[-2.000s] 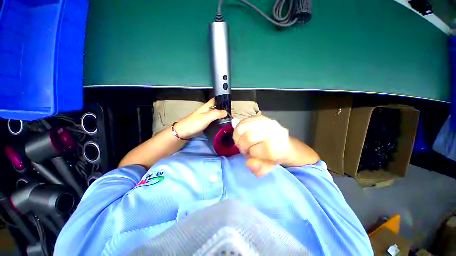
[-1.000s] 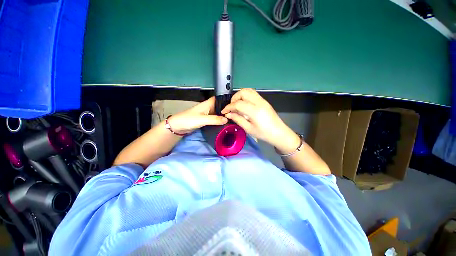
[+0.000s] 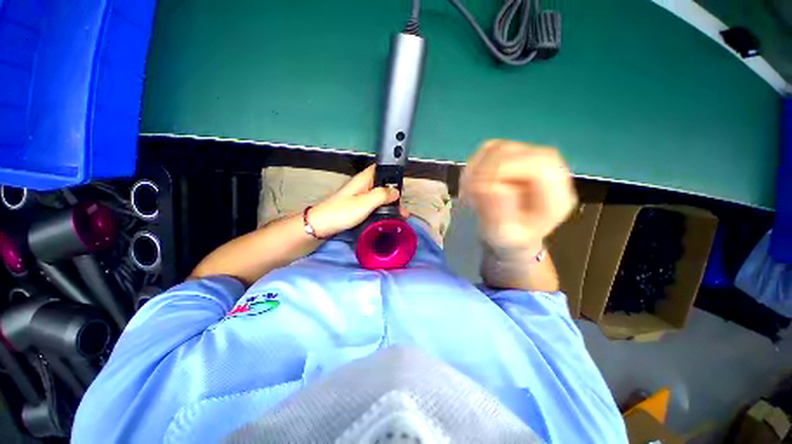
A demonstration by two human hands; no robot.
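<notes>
A hair dryer (image 3: 400, 104) lies with its silver-grey handle on the green bench and its head with the pink ring (image 3: 386, 244) at my lap. Two dark buttons show on the handle sleeve. My left hand (image 3: 361, 205) grips the black neck between handle and head, its thumb on the front of the neck. My right hand (image 3: 518, 192) is raised to the right of the dryer, apart from it, blurred, with the fingers curled; whether it holds anything cannot be told. The grey cord (image 3: 513, 35) lies coiled on the bench, beside its dark plug end.
A blue bin (image 3: 69, 95) stands on the bench at the left. Below it a black tote (image 3: 176, 225) holds several dryers. An open carton (image 3: 642, 325) with small black parts stands at the right below the green bench edge. A white rail (image 3: 725, 35) runs at the top right.
My right hand has left the dryer's neck and moved right. The handle has tilted slightly to the right at its cord end. My left hand has stayed on the neck.
</notes>
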